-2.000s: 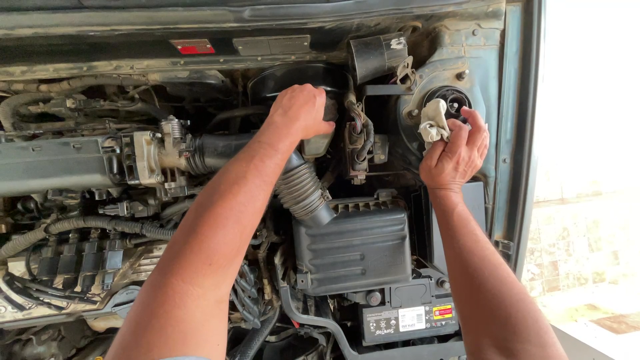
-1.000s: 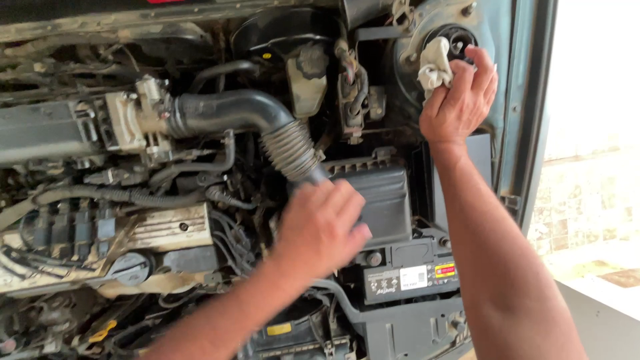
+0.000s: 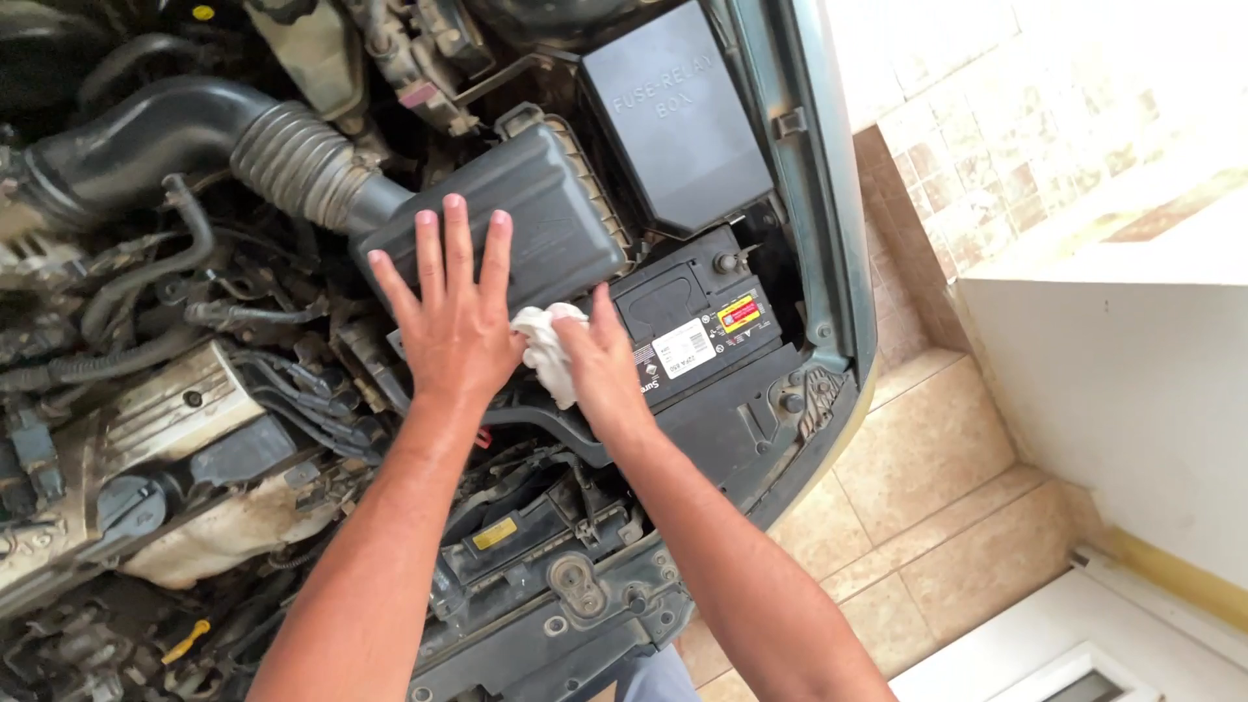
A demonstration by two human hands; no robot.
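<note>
My left hand (image 3: pixel 453 322) lies flat with spread fingers on the black plastic air filter housing (image 3: pixel 546 214). Close beside it, my right hand (image 3: pixel 603 366) grips a crumpled white cloth (image 3: pixel 548 351) at the housing's lower edge, next to the car battery (image 3: pixel 682 322). A ribbed air intake hose (image 3: pixel 297 161) joins the housing from the left. The black fuse-relay box cover (image 3: pixel 678 117) sits above the battery. Part of the cloth is hidden by my right fingers.
The engine with its oil filler cap (image 3: pixel 132 505) and a yellow dipstick handle (image 3: pixel 185 641) lies at the left. The front crossmember (image 3: pixel 546 624) runs along the bottom, and the fender edge (image 3: pixel 848 224) at the right. Beyond are floor tiles (image 3: pixel 907 468) and a white wall (image 3: pixel 1121 390).
My right hand has moved with the cloth from the round opening at the strut tower to the filter housing. My left hand has come from the reservoir area onto the housing. The view has shifted and turned.
</note>
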